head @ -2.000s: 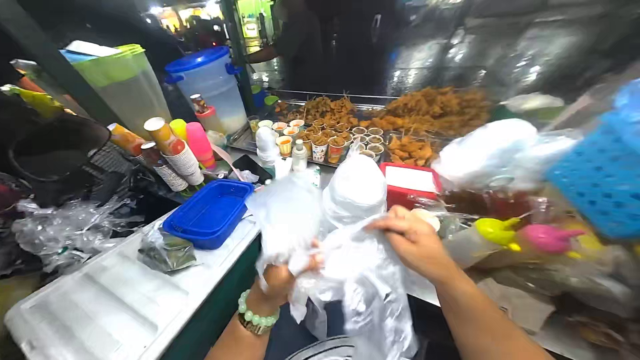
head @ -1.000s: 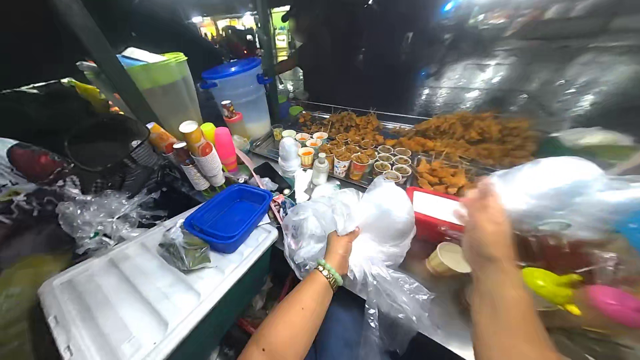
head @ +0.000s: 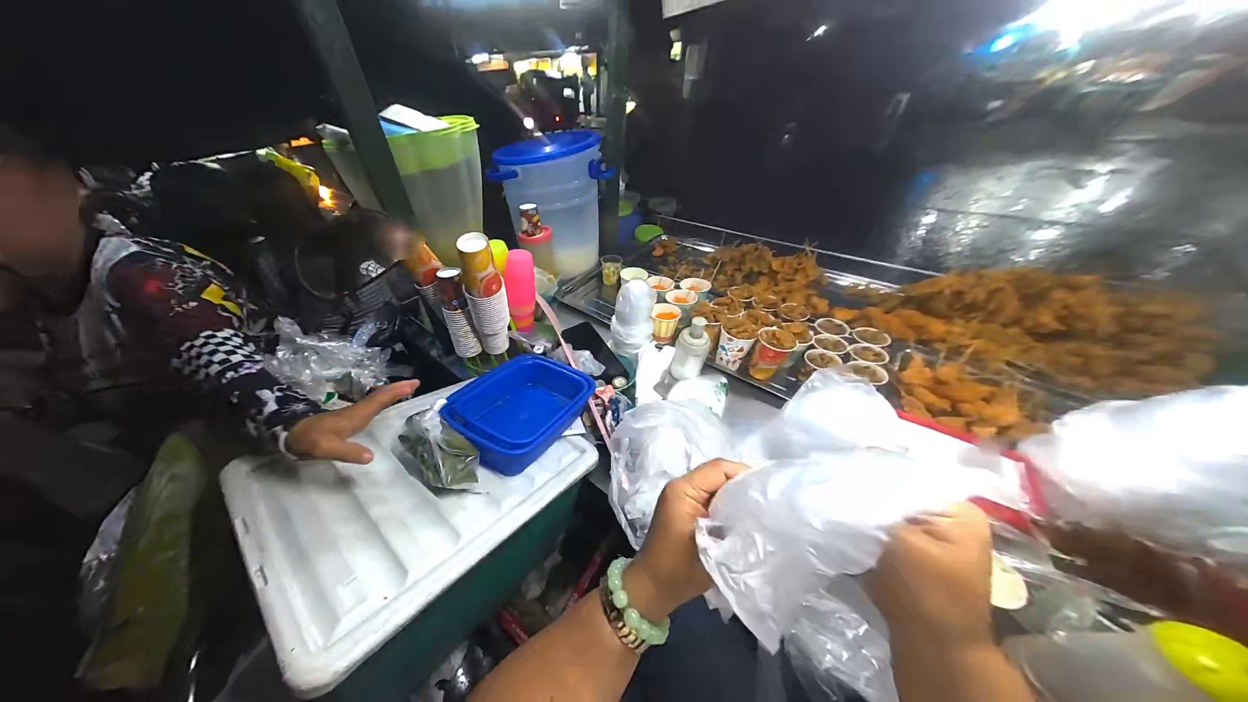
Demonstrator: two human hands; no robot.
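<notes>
My left hand (head: 690,531), with a green bead bracelet at the wrist, grips the left side of a thin white plastic bag (head: 809,531). My right hand (head: 936,565), somewhat blurred, is closed on the bag's right side. Behind the bag in my hands, more clear plastic bags (head: 663,444) lie bunched on the counter, close to a small white-capped bottle (head: 690,349) and a stack of clear plastic cups or lids (head: 633,314). What the bag holds, if anything, cannot be made out.
A co-worker's hand (head: 353,425) reaches over the white cooler lid (head: 341,575), near a blue plastic basin (head: 517,405) and a bag of dark leafy stuff (head: 439,448). Beyond are filled paper cups (head: 773,351) and fried food (head: 1063,322) on trays. A yellow-capped squeeze bottle (head: 1194,658) stands at lower right.
My right hand, one second ago at the plastic on the right, is now at the bag beside my left hand. A person with a patterned sleeve has come into view at left.
</notes>
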